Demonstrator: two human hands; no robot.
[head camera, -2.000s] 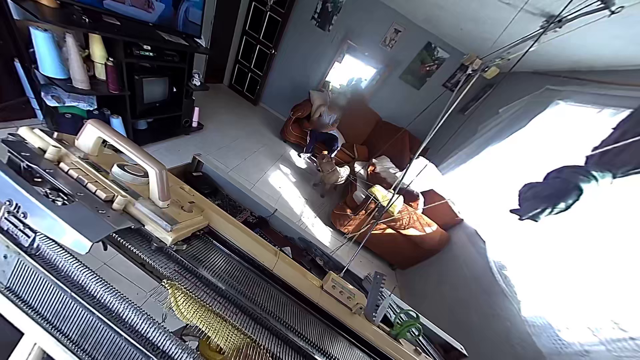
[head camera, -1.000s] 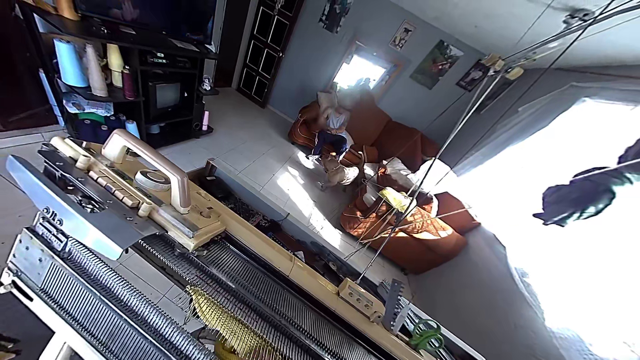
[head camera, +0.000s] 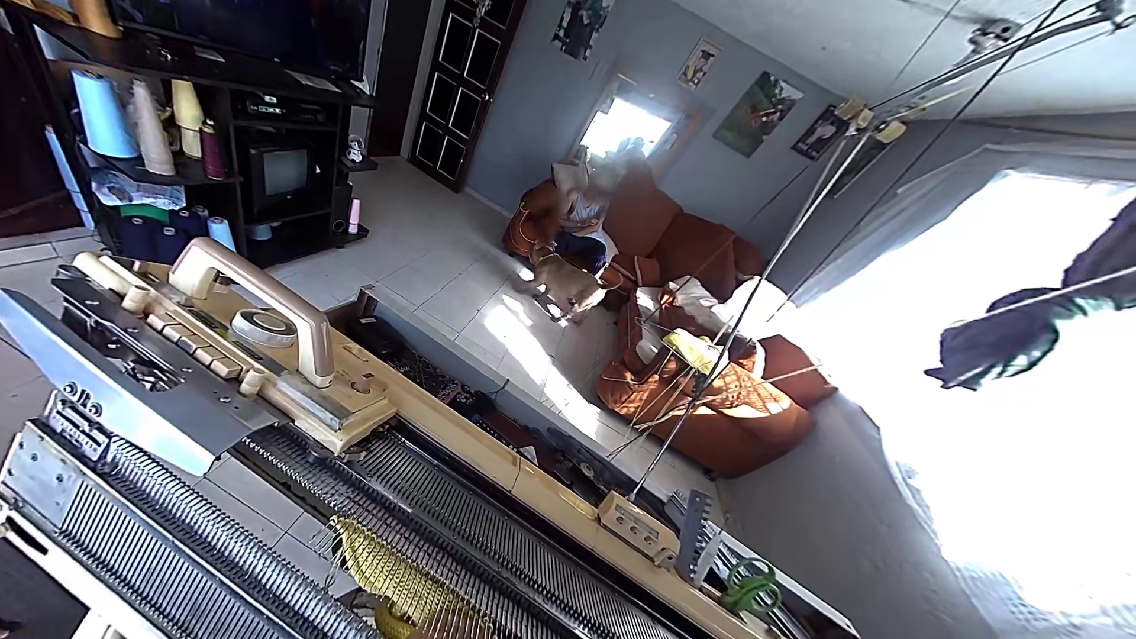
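Neither of my hands shows in the head view. A flat-bed knitting machine runs diagonally across the lower left, with long rows of needles on its main needle bed (head camera: 497, 506) and on a ribber bed (head camera: 177, 541) in front. Its carriage (head camera: 355, 399), with a beige handle (head camera: 275, 302), a round dial (head camera: 264, 327) and push buttons, sits at the left end. Yellow knitted fabric (head camera: 399, 572) hangs between the two beds. A yarn tension mast (head camera: 754, 288) rises from a beige holder (head camera: 637, 525) at the back rail. Green yarn (head camera: 751, 586) lies coiled beside a toothed metal comb (head camera: 694, 537).
Behind the machine, a person (head camera: 581, 231) sits on an orange-brown sofa (head camera: 710, 244), with a dog (head camera: 565, 282) on the tiled floor in front. A black shelf unit (head camera: 293, 213) holds yarn cones (head camera: 105, 115). Dark cloth (head camera: 1003, 342) hangs before the bright window at right.
The dog in front of the sofa has shifted its stance and now stands side-on. The carriage and the yellow fabric have not plainly moved on the machine.
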